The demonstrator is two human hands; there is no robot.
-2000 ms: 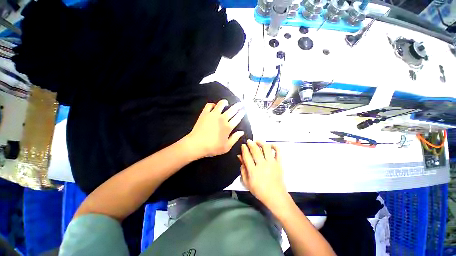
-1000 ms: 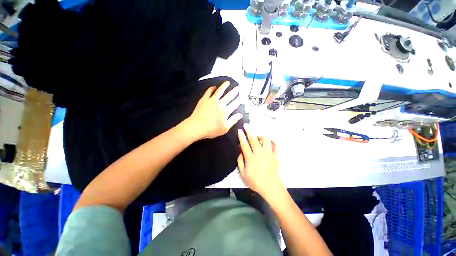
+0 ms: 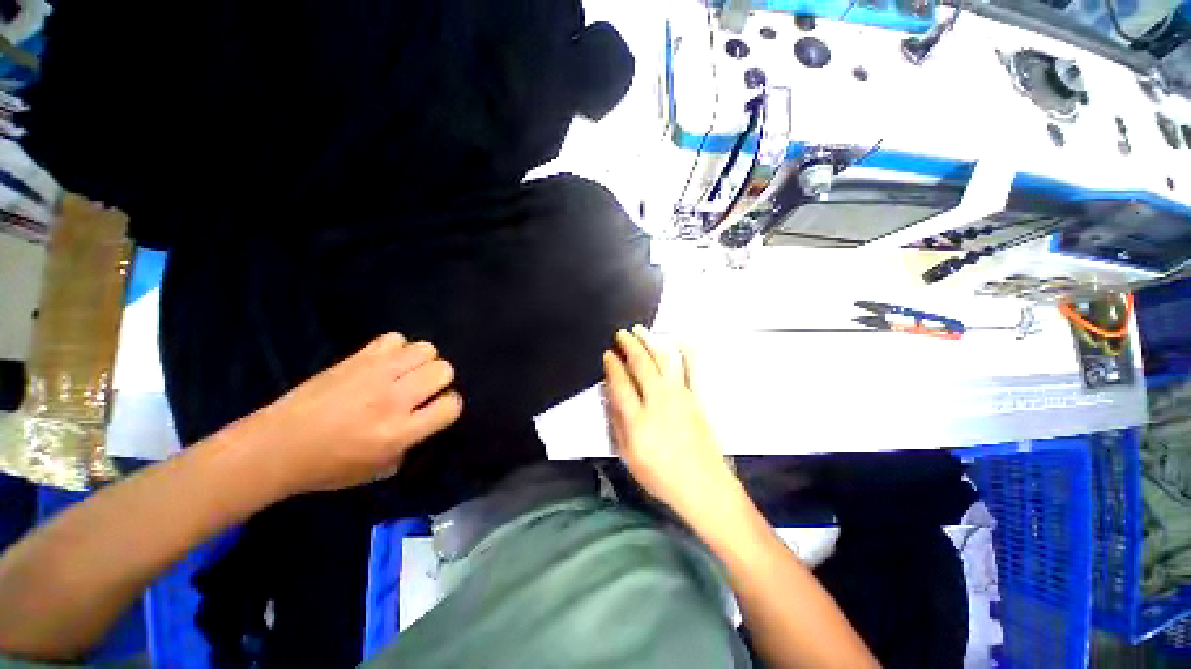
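The black garment piece (image 3: 523, 288) lies on the white table, its rounded edge beside the presser foot and needles (image 3: 699, 222) of the sewing machine (image 3: 901, 131). My left hand (image 3: 392, 408) is on the cloth's lower left part, fingers curled as if pinching the cloth. My right hand (image 3: 653, 405) lies at the cloth's right edge, fingertips touching the rim, palm down over the white table. The garment pile (image 3: 314, 105) is heaped at the upper left.
Thread snips (image 3: 910, 319) lie on the table at right. An orange cord (image 3: 1097, 316) shows at the table's right end. A brown-taped edge (image 3: 81, 327) is at left. A blue crate (image 3: 1032, 549) and black cloth (image 3: 901, 575) are below the table.
My left hand has moved from beside the needle down and left, and its fingers have curled. The garment's lower right edge has drawn back left, baring some table. My right hand stays near the rim.
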